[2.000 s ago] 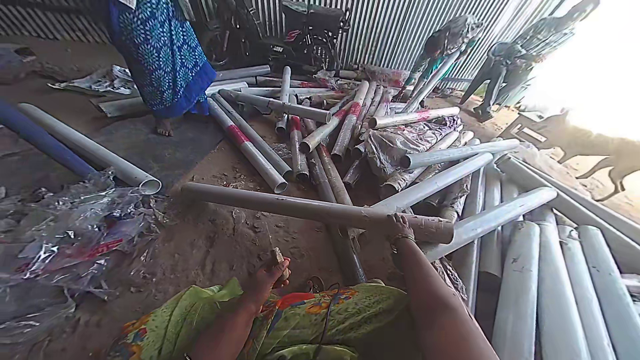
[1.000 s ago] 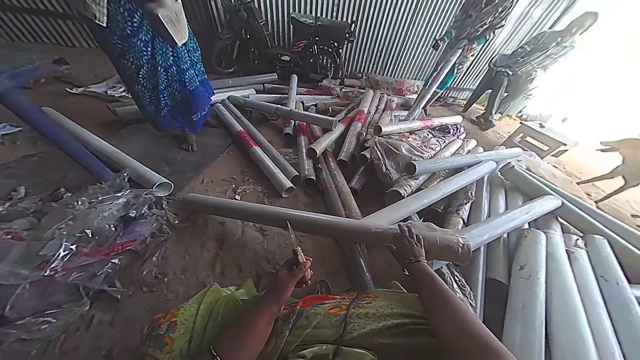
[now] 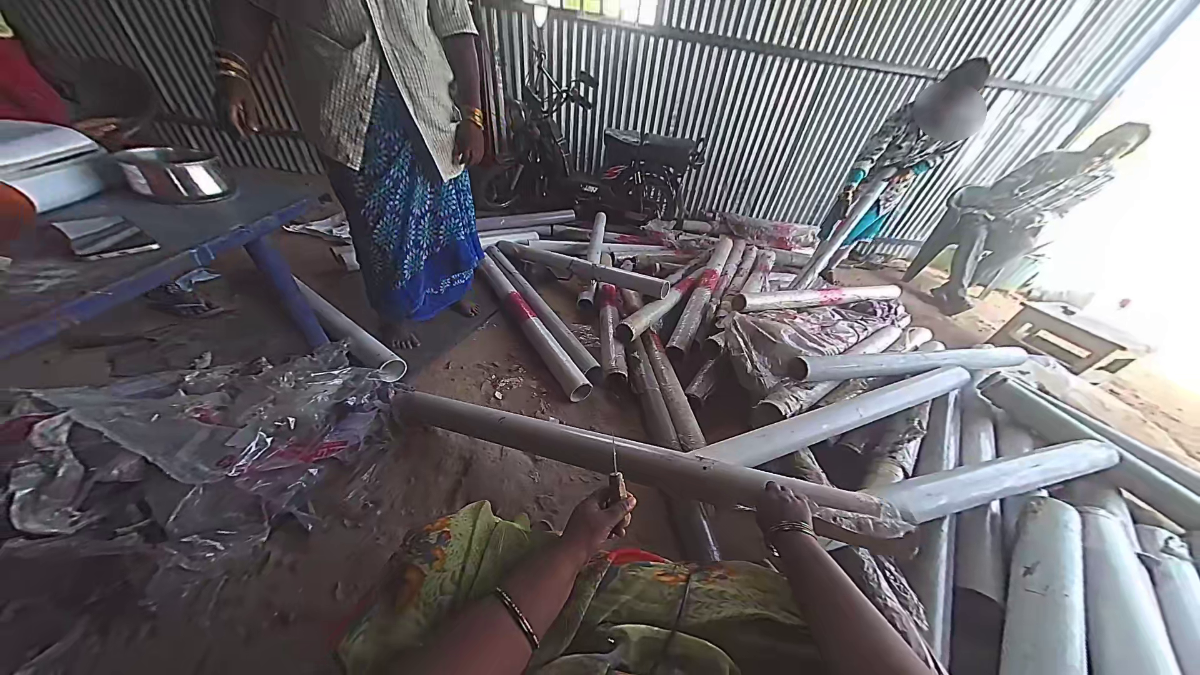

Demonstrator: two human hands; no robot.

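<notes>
A long grey pipe [image 3: 581,448] lies across in front of my lap, slanting down from left to right, with loose clear plastic film [image 3: 867,527] at its right end. My left hand [image 3: 603,516] grips a small knife [image 3: 616,483] by its handle, the thin blade pointing up and overlapping the near side of the pipe; whether it touches cannot be told. My right hand [image 3: 785,511] is on the pipe towards its right end, fingers over the top; the palm side is hidden.
Crumpled plastic film [image 3: 216,441] heaps at left beside a blue-legged table [image 3: 281,281] holding a steel bowl [image 3: 175,175]. A person [image 3: 403,169] stands behind. Many pipes [image 3: 698,291] pile ahead and right. Two people [image 3: 867,187] are further back, near a motorcycle [image 3: 647,169] and corrugated wall.
The view has tilted up and left, bringing the table and bowl into sight. The pipe still lies across in front, my right hand on it and the knife in my left.
</notes>
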